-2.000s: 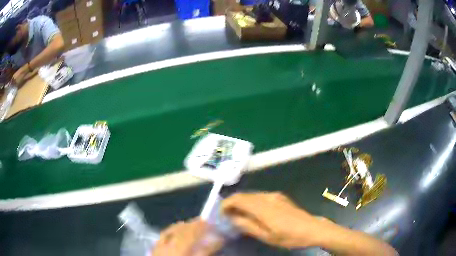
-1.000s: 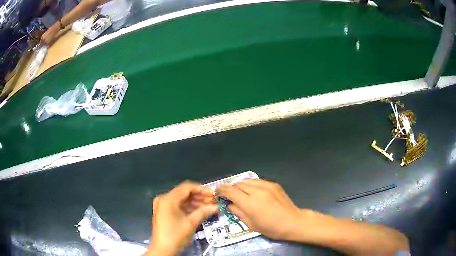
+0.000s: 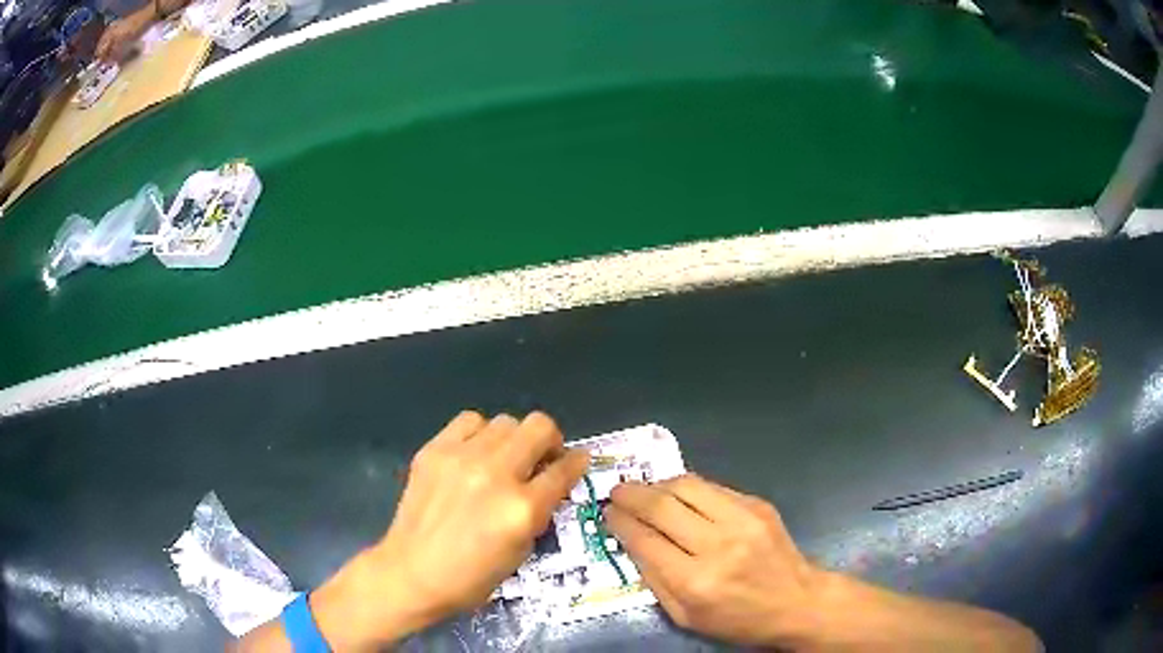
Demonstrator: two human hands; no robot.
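A white base housing (image 3: 653,449) lies open side up on the dark bench in front of me. Green lead wires (image 3: 596,529) run across its middle. My left hand (image 3: 478,510) is over the housing's left side, its fingertips at the upper middle by a small yellowish part. My right hand (image 3: 714,555) is over the right side, its fingertips beside the green wires. What the fingertips hold is hidden. A clear plastic bag (image 3: 230,561) lies left of the housing, partly behind my left wrist.
A bundle of gold-ended cable assemblies (image 3: 1048,338) and dark tweezers (image 3: 948,491) lie on the bench at right. The green conveyor (image 3: 548,166) carries another bagged white housing (image 3: 211,217). Another person's hand (image 3: 125,32) shows at top left.
Compared with one second ago, my hands have moved slightly apart over the housing, showing more green wires. A blue wristband now shows on my left wrist. The conveyor's housing sits further left.
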